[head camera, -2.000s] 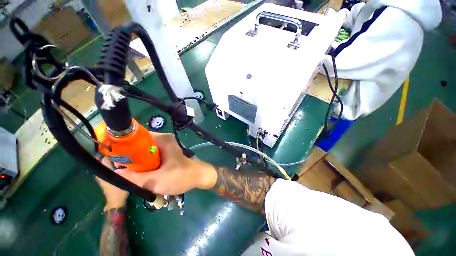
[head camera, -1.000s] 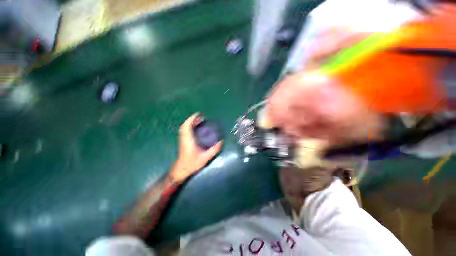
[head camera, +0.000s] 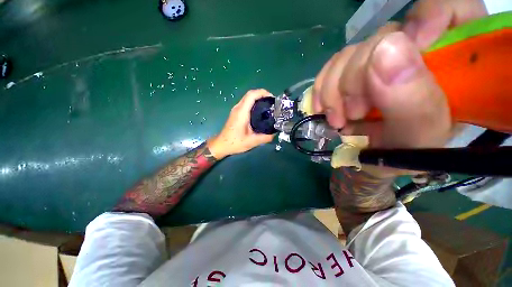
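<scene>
My left hand (head camera: 238, 130) grips a round black housing (head camera: 262, 115) by its sides, over the green belt. My right hand (head camera: 387, 84) is wrapped around the orange electric screwdriver (head camera: 477, 78) with its lime-green strip, large and close at the upper right. The shiny metal nozzle (head camera: 285, 112) at the driver's tip is at the housing's right side and covers part of it; whether they touch is hard to tell. A small black hose loop and pale tape sit behind the nozzle. A thick black cable runs right from the tape.
The green conveyor belt (head camera: 112, 146) has many tiny silver-white screws (head camera: 193, 84) scattered beyond my left hand. A housing with a pale face (head camera: 173, 8) lies at the top, and a dark one (head camera: 4, 67) at the left edge. A grey post (head camera: 373, 17) stands upper right. Cardboard boxes (head camera: 28, 260) are below the belt edge.
The view has swung down over the belt. The nozzle, apart from the housing one second ago, is now up against or over its right side. Both hands keep their holds.
</scene>
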